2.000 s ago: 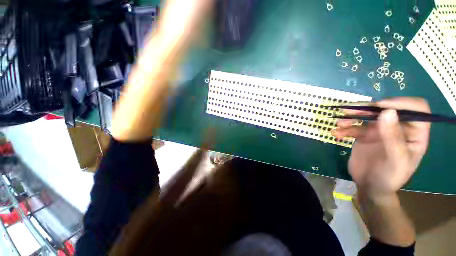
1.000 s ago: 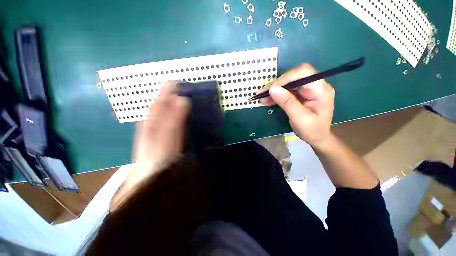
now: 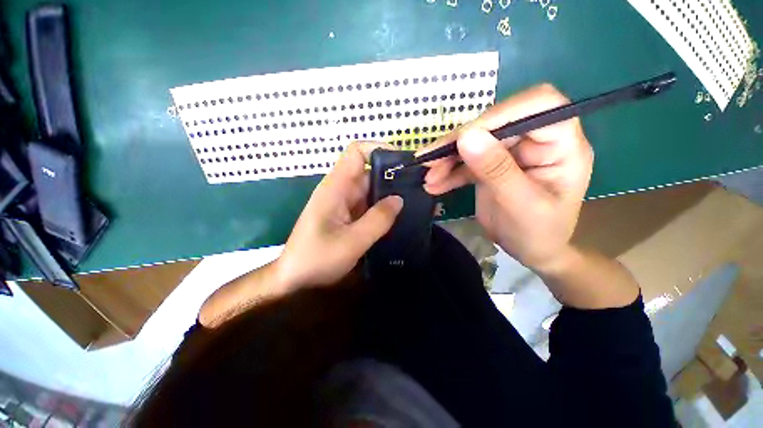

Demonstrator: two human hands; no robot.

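Note:
My left hand (image 3: pixel 339 213) holds a black phone housing (image 3: pixel 403 230) upright above the bench's near edge, thumb on its face. A small pale logo shows low on it. My right hand (image 3: pixel 527 175) holds black tweezers (image 3: pixel 569 111) like a pen. Their tip is at the housing's top end, at a tiny pale ring (image 3: pixel 390 174) there; whether the tip grips the ring cannot be told. A white dotted adhesive sheet (image 3: pixel 268 125) lies flat behind the hands, yellowish near its right part.
Black housings (image 3: pixel 60 188) lie overlapping on the green mat (image 3: pixel 276 42) at the left. Loose pale rings (image 3: pixel 504 27) lie at the top. A curved spare dotted sheet (image 3: pixel 698 46) lies at the upper right. Brown cardboard (image 3: pixel 109 297) shows below the bench.
My left hand first reached to the left pile, then brought a housing in front of me. The tweezers have moved from the sheet to the housing's top end. The view has shifted.

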